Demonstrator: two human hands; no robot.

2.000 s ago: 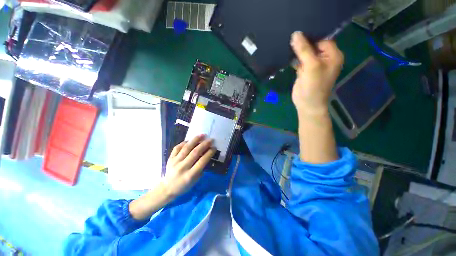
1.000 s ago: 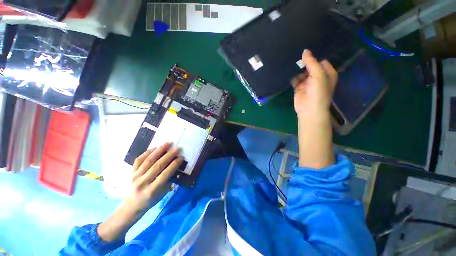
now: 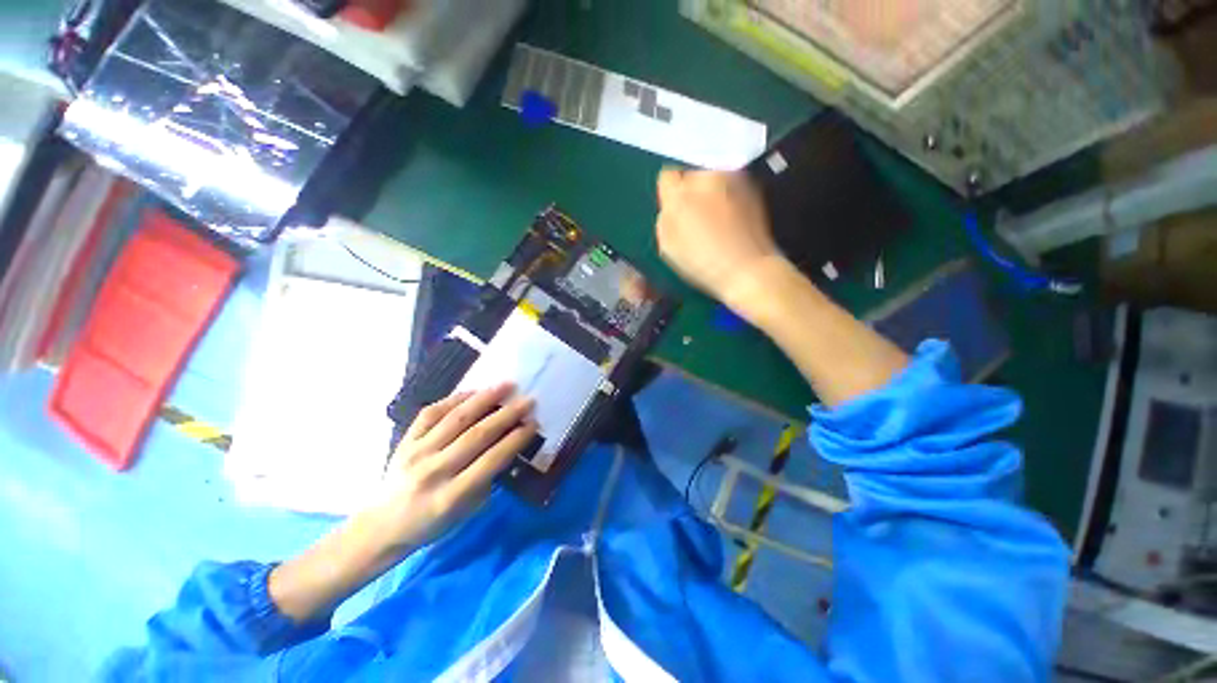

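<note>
The open tablet front assembly [image 3: 587,320] lies tilted at the bench's near edge, its white battery [image 3: 541,367] and inner parts facing up. My left hand [image 3: 461,454] holds its lower left part, fingers flat over the battery; the thumb is hidden. My right hand [image 3: 714,234] is over the mat right of the tablet, fingers curled and slightly blurred; I cannot tell if they hold anything. The black back cover [image 3: 841,194] lies on the mat beyond my right hand, with small white patches. The label sheet [image 3: 707,130] lies behind my right hand.
One blue pick [image 3: 537,108] lies on the label sheet; another blue piece [image 3: 729,318] shows beside my right forearm. A bluish-screened device [image 3: 954,320] is partly behind my sleeve. A large beige instrument [image 3: 988,120] stands back right. Shiny wrapped panels [image 3: 214,114] and a red tray [image 3: 147,334] are left.
My right hand has released the back cover, which now lies on the mat, and has moved left. My left hand stays on the open tablet. The view has turned, showing the beige instrument.
</note>
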